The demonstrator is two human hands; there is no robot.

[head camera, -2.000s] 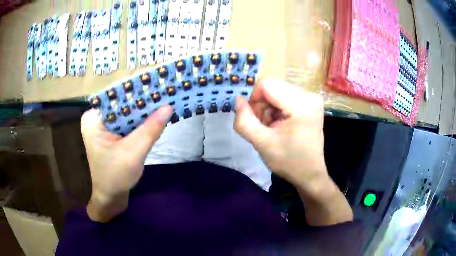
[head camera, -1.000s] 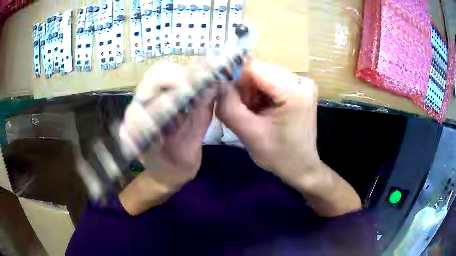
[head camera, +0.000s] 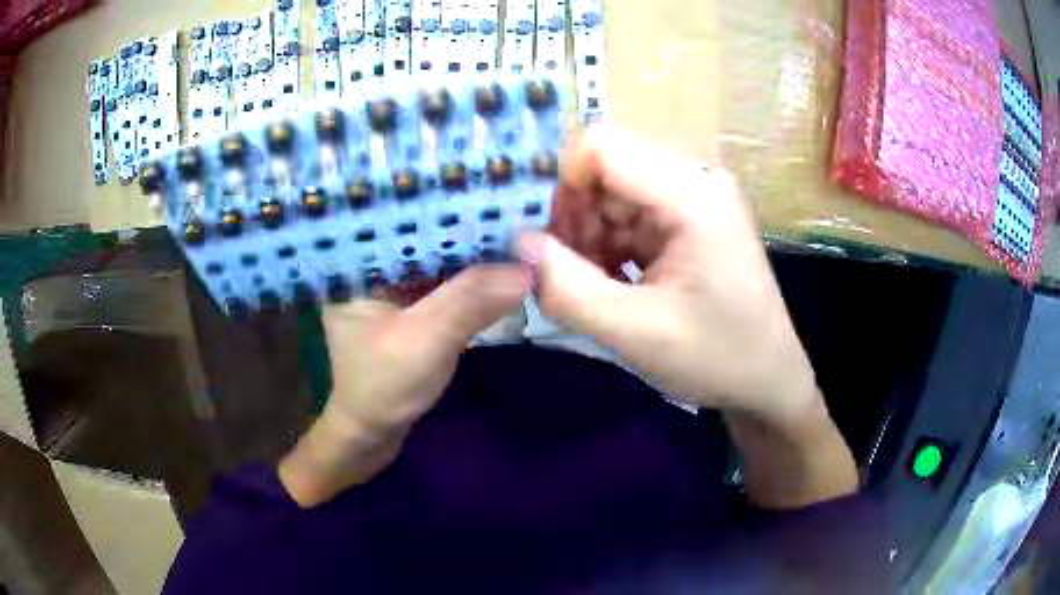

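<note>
A wide PCB panel (head camera: 384,198) with rows of dark round coils is held up over the bench's front edge, slightly blurred. My left hand (head camera: 401,343) holds it from below, thumb near its lower edge, fingers hidden behind it. My right hand (head camera: 668,267) is at the panel's right end, fingers curled and thumb tip near the lower right corner. Its grip is partly hidden. Single boards (head camera: 145,110) lie in a row on the cardboard behind the panel, which covers part of them.
Stacked panels (head camera: 1015,163) stick out of pink bubble wrap (head camera: 936,105) at the right. A dark machine with a green button (head camera: 928,458) stands at lower right. An open carton (head camera: 110,488) is at lower left. The bench edge (head camera: 860,248) runs in front.
The panel was turned edge-on between my hands a second ago and now faces up again. It looks shorter than two seconds ago. One more single board lies at the row's right end.
</note>
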